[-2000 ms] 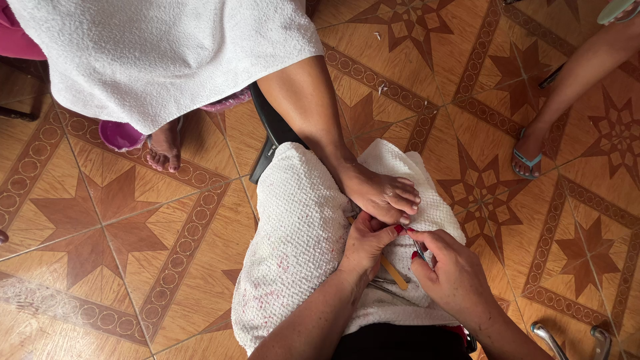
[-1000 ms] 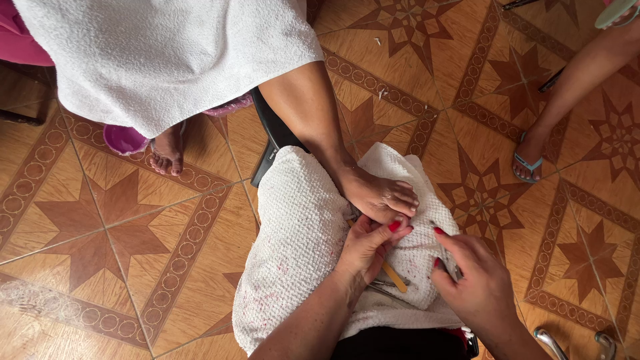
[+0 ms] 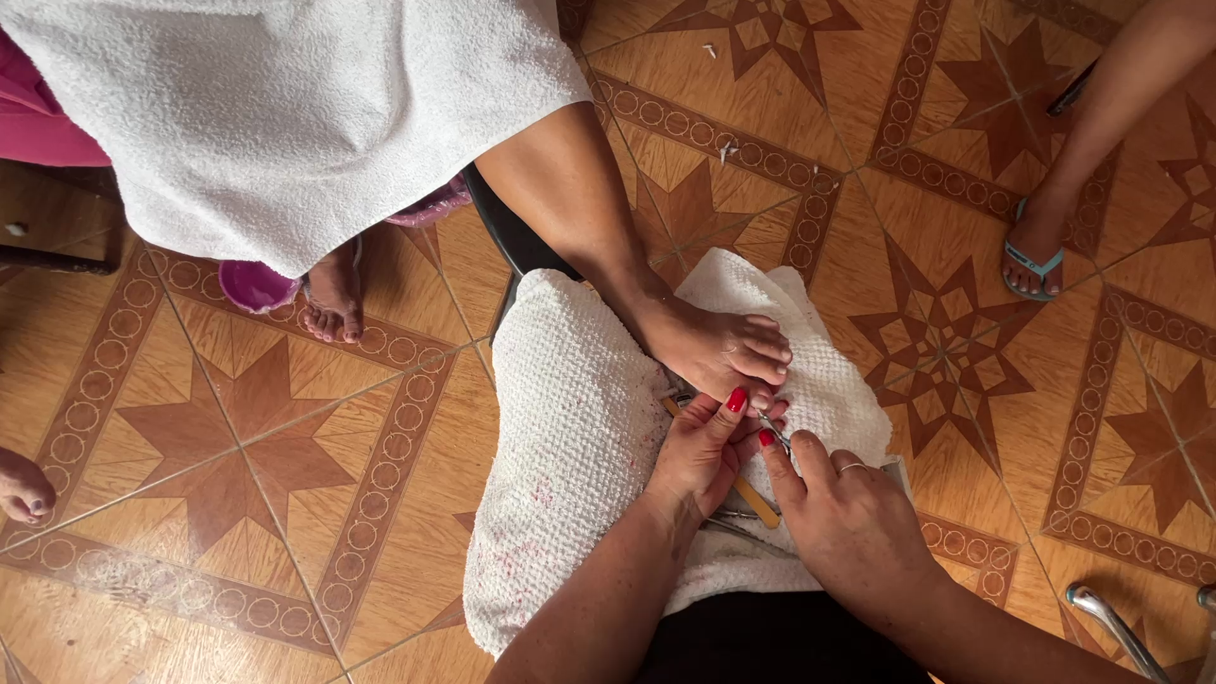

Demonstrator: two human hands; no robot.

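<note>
A person's bare foot [image 3: 708, 347] rests on a white textured towel [image 3: 560, 418] over my lap, toes to the right. My left hand [image 3: 701, 451], with red nails, holds the big toe between thumb and fingers. My right hand [image 3: 841, 508] grips a small metal cuticle nipper [image 3: 773, 429], whose tip is at the big toenail; its handles are mostly hidden by my fingers. Beneath my hands, a yellow nail file [image 3: 755, 501] and slim metal tools [image 3: 746, 534] lie on the towel, partly covered.
A white terry towel [image 3: 332, 114] covers the seated person's upper legs. Their other foot [image 3: 334, 299] stands on the tiled floor beside a purple bowl [image 3: 256, 287]. Another person's foot in a light blue flip-flop [image 3: 1033, 264] is at right, above metal chair legs [image 3: 1116, 622]. A bare foot [image 3: 24, 487] shows at far left.
My right hand, apart from the toes one second ago, has moved back against them with the nipper at the big toenail. My left hand has stayed at the toes.
</note>
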